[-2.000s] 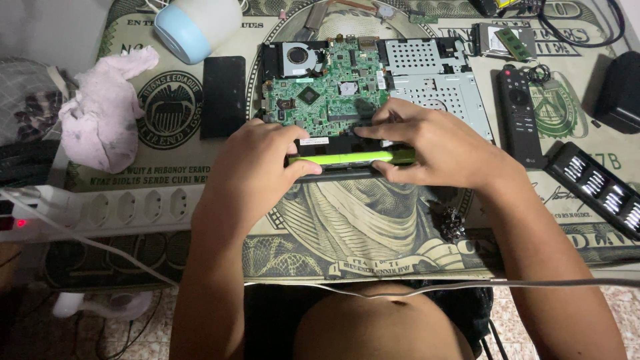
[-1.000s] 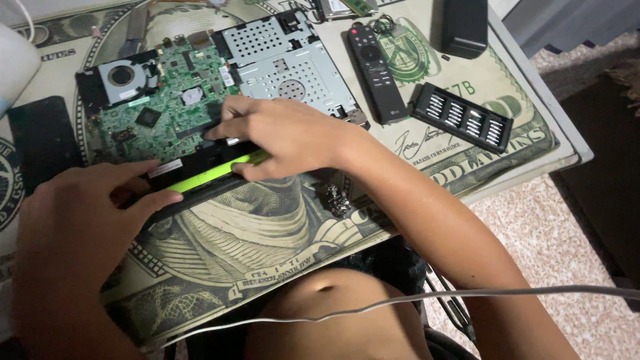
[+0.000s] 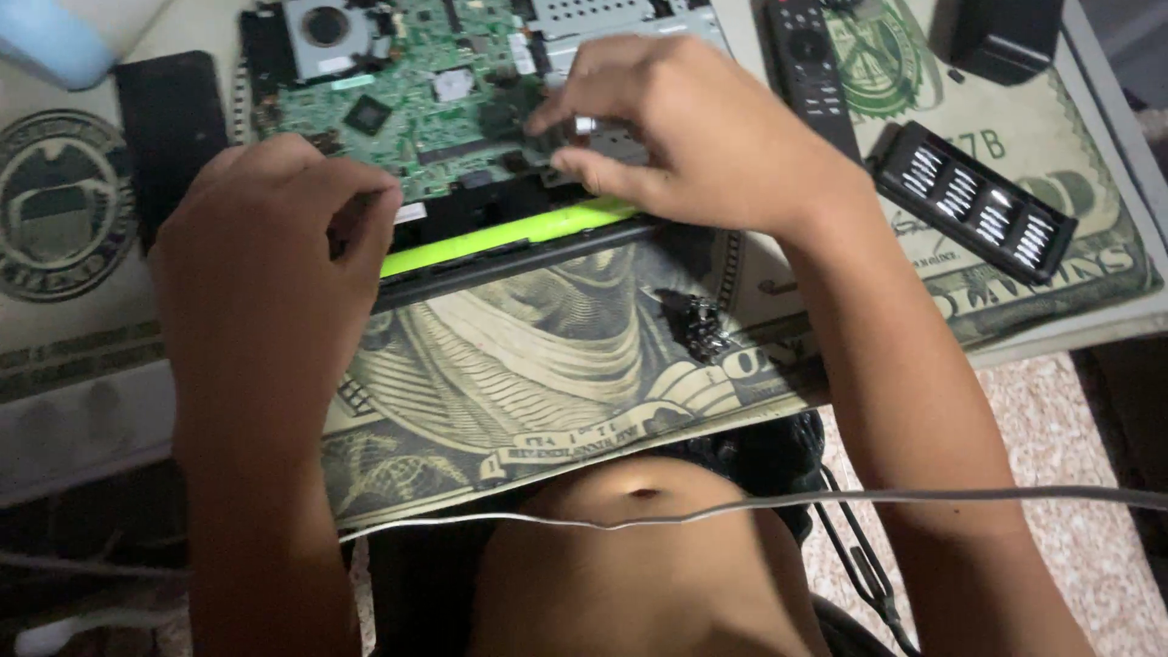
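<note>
An opened laptop base lies on the desk, showing its green circuit board (image 3: 429, 91), a cooling fan (image 3: 323, 29) at its upper left and a perforated metal plate (image 3: 611, 14) at its right. A bright yellow-green strip (image 3: 511, 239) runs along the front edge of the base. My left hand (image 3: 274, 219) is at the front left corner, thumb and forefinger tips together by the strip's left end; whether something is between them cannot be told. My right hand (image 3: 680, 137) is over the board's right part, thumb and fingers apart, its lower edge by the strip's right end.
Left of the laptop lies a black phone-like slab (image 3: 173, 137). On the right are a black remote control (image 3: 808, 68), a slotted black tray (image 3: 976, 203) and a dark box (image 3: 1008, 36). A small heap of metal bits (image 3: 704, 328) lies in front. A white cable (image 3: 730, 507) crosses before my body.
My right hand has come up off the strip, its fingers now apart above the board. My left hand stays at the front left corner. The view has shifted.
</note>
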